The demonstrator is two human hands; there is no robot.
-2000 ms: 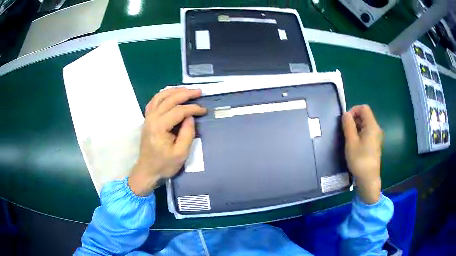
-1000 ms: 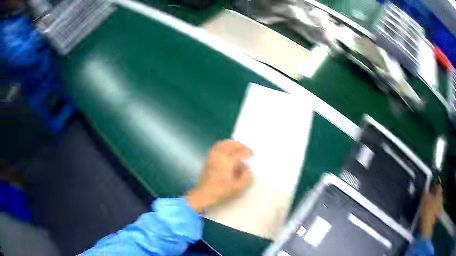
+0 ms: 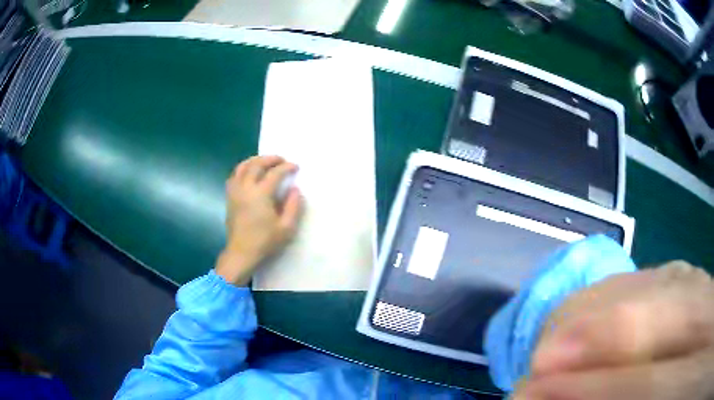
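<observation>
A long white sheet lies left of the covers on the green bench. My left hand rests at the sheet's left edge with curled fingers; a pale spot shows between thumb and fingers, too unclear to name. The near tablet back cover lies inner side up in its white tray, with a white rectangular sticker, a long pale strip and a striped mesh corner. My right hand is large and blurred close to the camera, above the cover's right part. Its fingertips are not clear, and its sleeve hides part of the cover.
A second tablet back cover lies in a tray behind the near one. A pale dividing rail crosses the bench. Stacked covers stand at far left, with a blue sleeve below. A small grey device is at far right.
The view has turned left since the first frame. My left hand has left the near cover for the white sheet. My right hand has left the cover's edge and risen close to the camera.
</observation>
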